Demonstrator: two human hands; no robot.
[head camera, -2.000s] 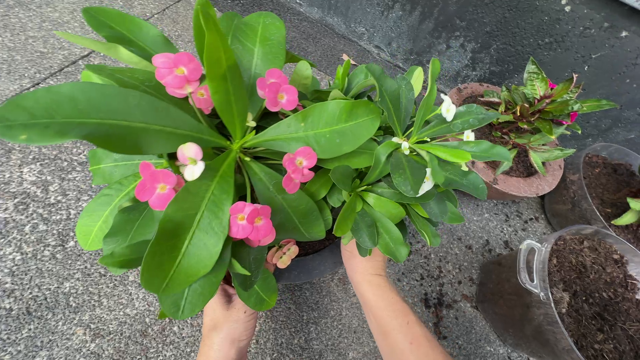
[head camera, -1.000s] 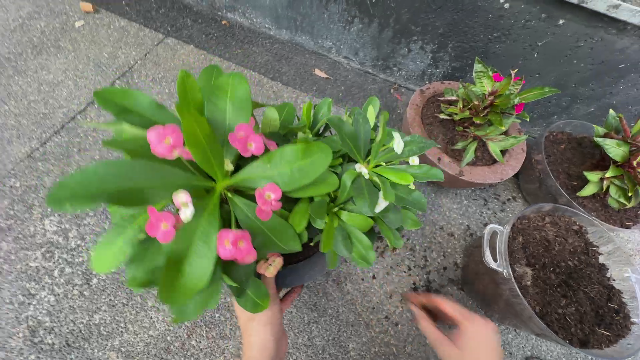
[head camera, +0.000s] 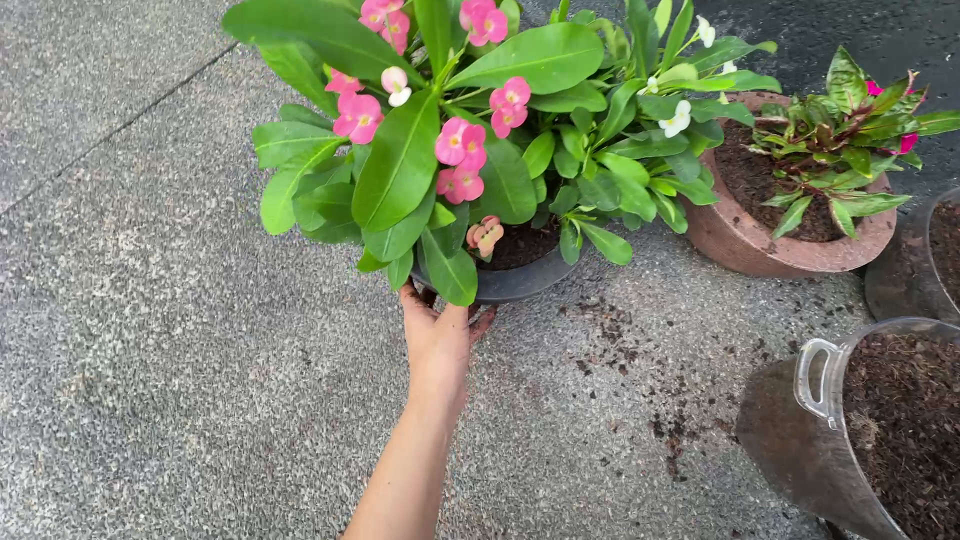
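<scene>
A round black plant pot (head camera: 517, 283) stands on the speckled floor, filled with dark soil. In it grows a leafy crown-of-thorns plant (head camera: 401, 161) with pink flowers, and beside that smaller-leaved stems with white flowers spread to the right. My left hand (head camera: 441, 334) holds the near side of the pot, just under the rim; the fingers go partly out of sight beneath it. Dark soil marks the fingers. My right hand is out of view.
At the right, a reddish round planter (head camera: 787, 251) holds soil and a small magenta-flowered plant (head camera: 840, 157). Below it, a clear plastic tub (head camera: 799, 442) with a handle contains soil. Another clear container (head camera: 900, 262) stands at the right edge. Loose soil (head camera: 671, 427) lies scattered between.
My right hand was at the pot, then apart from it above the scattered soil, and has now left the view. My left hand stays at the pot. The view has shifted.
</scene>
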